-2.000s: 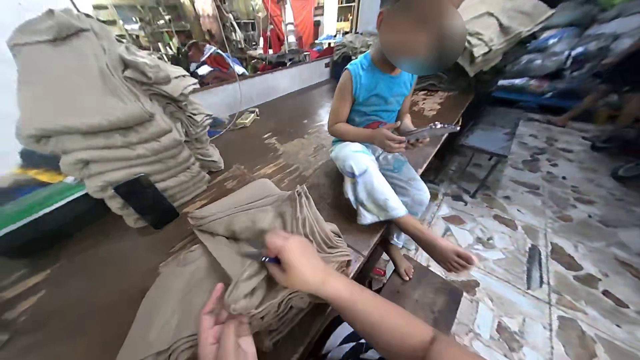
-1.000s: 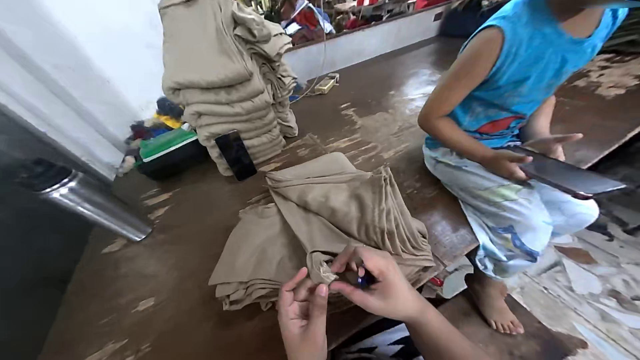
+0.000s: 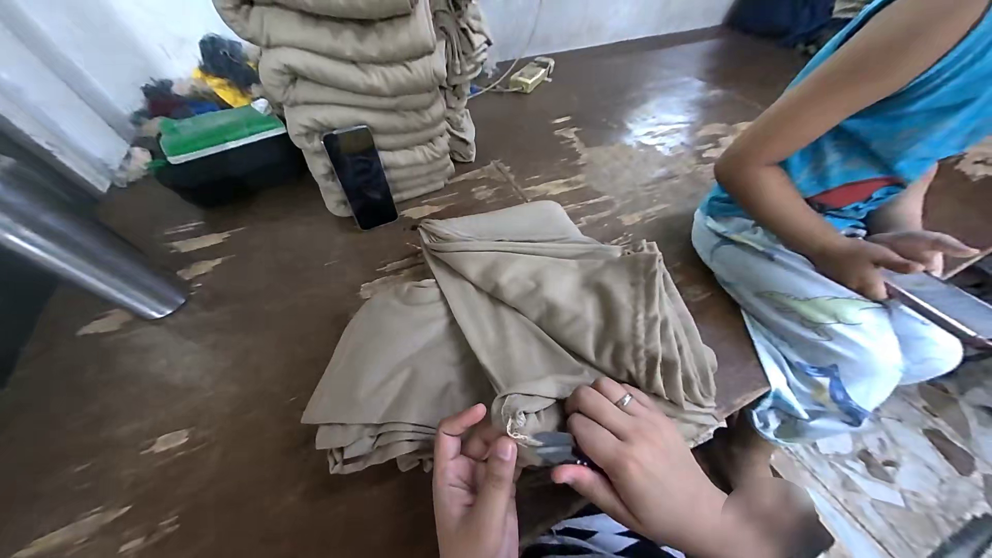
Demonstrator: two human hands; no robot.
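A pile of folded tan cloth pieces lies on the worn brown table. At its near edge, my right hand, with a ring on one finger, grips a small metal cutting tool, probably thread snippers, whose blades point left at a cloth edge with pale loose threads. My left hand is just left of the blades, thumb and fingers around that edge; whether they pinch the cloth is hard to tell. The tool's handle is mostly hidden in my right palm.
A tall stack of tan cloth stands behind, a smartphone leaning on it. Left are a green-lidded black box and a metal cylinder. A person in a blue top sits at the right, holding a tablet-like device.
My left hand has come closer to the tool at the cloth's near edge since two seconds ago. The tool stays in my right hand. The view has turned left and come closer.
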